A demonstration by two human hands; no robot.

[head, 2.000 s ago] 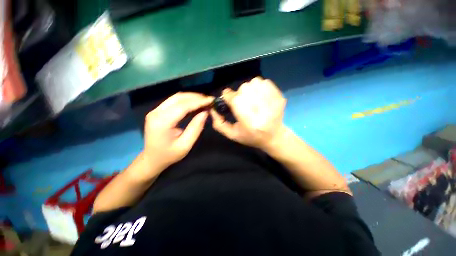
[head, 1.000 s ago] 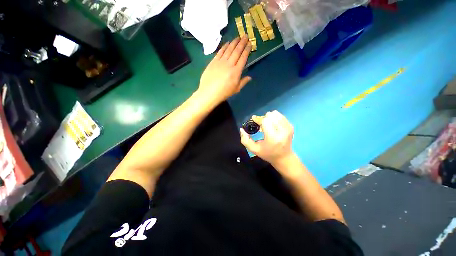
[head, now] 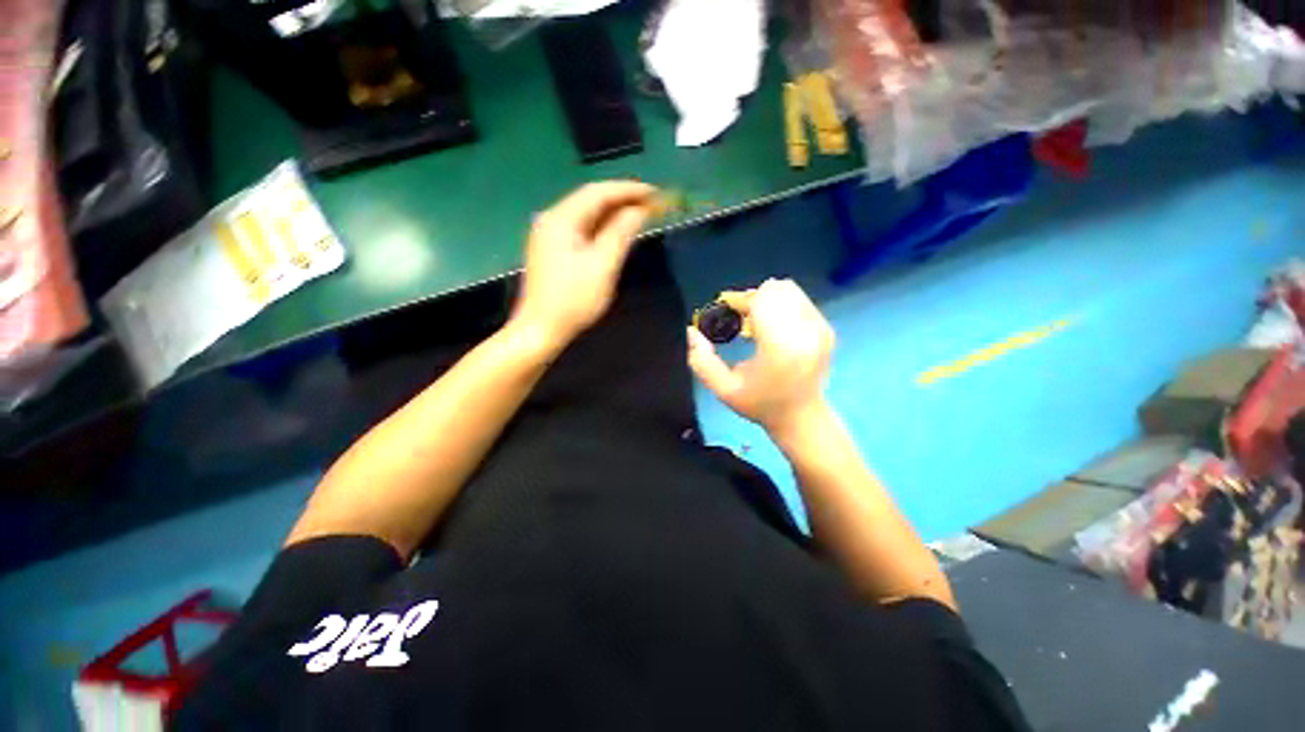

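My right hand (head: 780, 350) holds a round black-dialled watch head (head: 719, 323) with a gold edge between thumb and fingertips, over my lap beyond the bench edge. My left hand (head: 580, 258) is at the front edge of the bench, left of the watch head, with a blurred gold watch band (head: 678, 206) pinched in its fingertips. The band and watch head are apart. Loose gold bands (head: 816, 117) lie on the green bench top near its front edge, at the right.
On the green bench (head: 494, 186) are a black press (head: 387, 129), a bag of bands (head: 229, 265), a black smartphone (head: 591, 100) and a white cloth (head: 704, 65). Clear plastic (head: 945, 122) hangs over the bench edge at right. A red-framed stool (head: 158, 651) stands lower left.
My left hand has come back from the loose bands towards my lap with a band in its fingertips. Fewer bands lie there. My right hand still holds the watch head. The view has turned.
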